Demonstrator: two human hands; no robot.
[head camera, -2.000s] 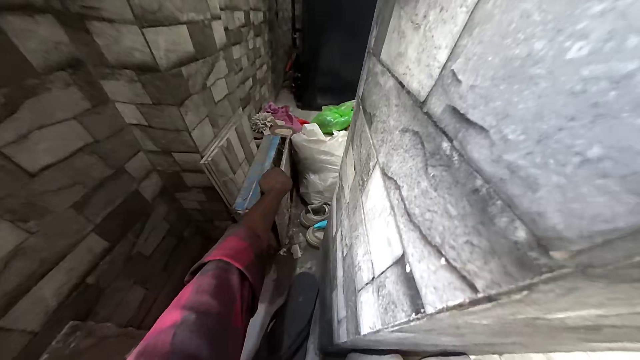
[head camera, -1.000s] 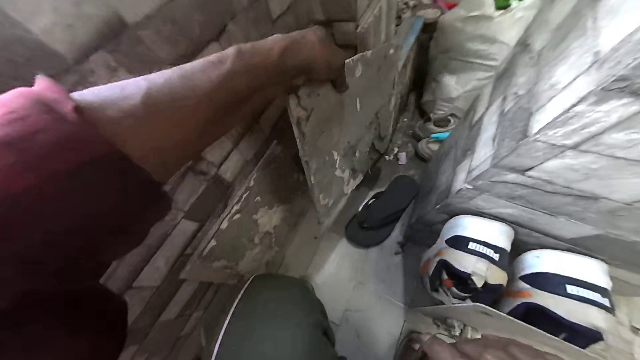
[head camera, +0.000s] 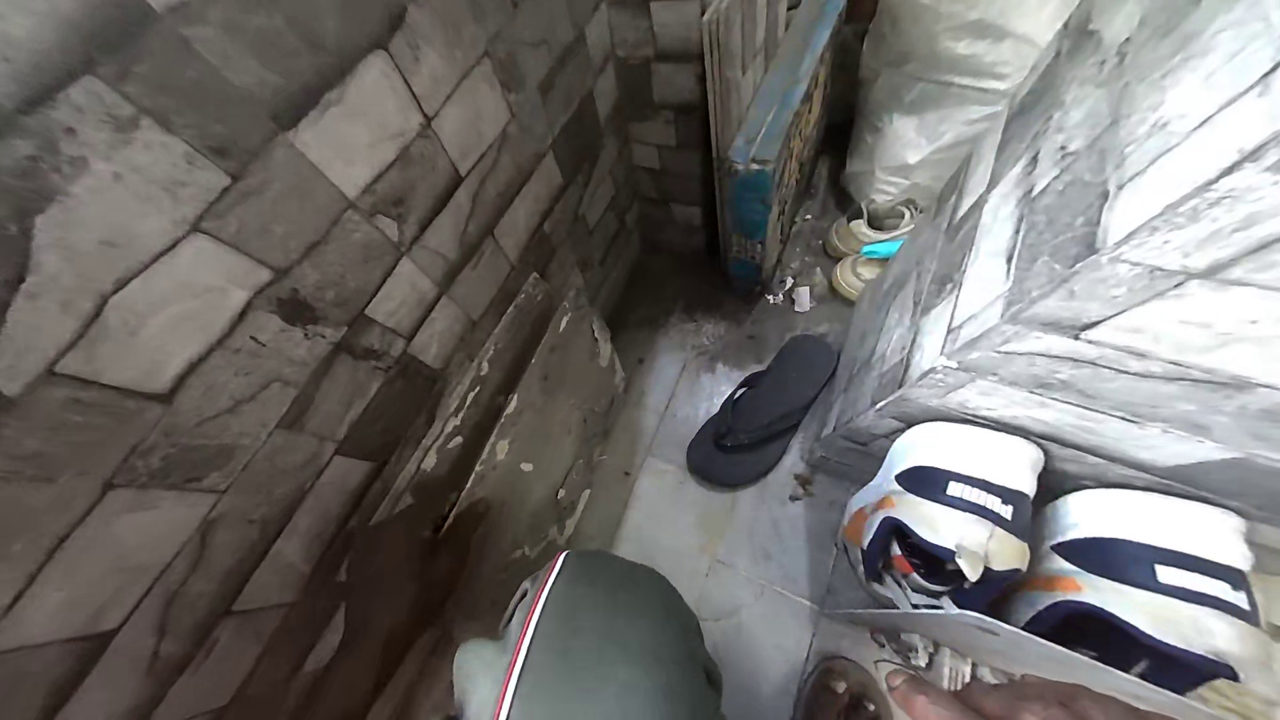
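At the bottom right edge my right hand shows only in part, its fingers beside a thin pale sheet; whether it grips the sheet is hidden. My left hand cannot be made out; a dark brownish blur lies at the lower left. Two worn panels with flaking surfaces, the front one overlapping the other, lean low against the left wall. Black flip-flops lie on the floor between the panels and the white sneakers, which stand at the right behind the sheet.
Farther back, a blue-edged board and other panels stand upright by the wall. A white sack stands right of them, with beige shoes at its foot. The stone-patterned partition bounds the right side. My clothed knee fills the bottom centre.
One second ago my left hand held a flaking panel by its top edge; now that hand is gone from there and two such panels lean together at the left wall. The view has shifted from two seconds ago.
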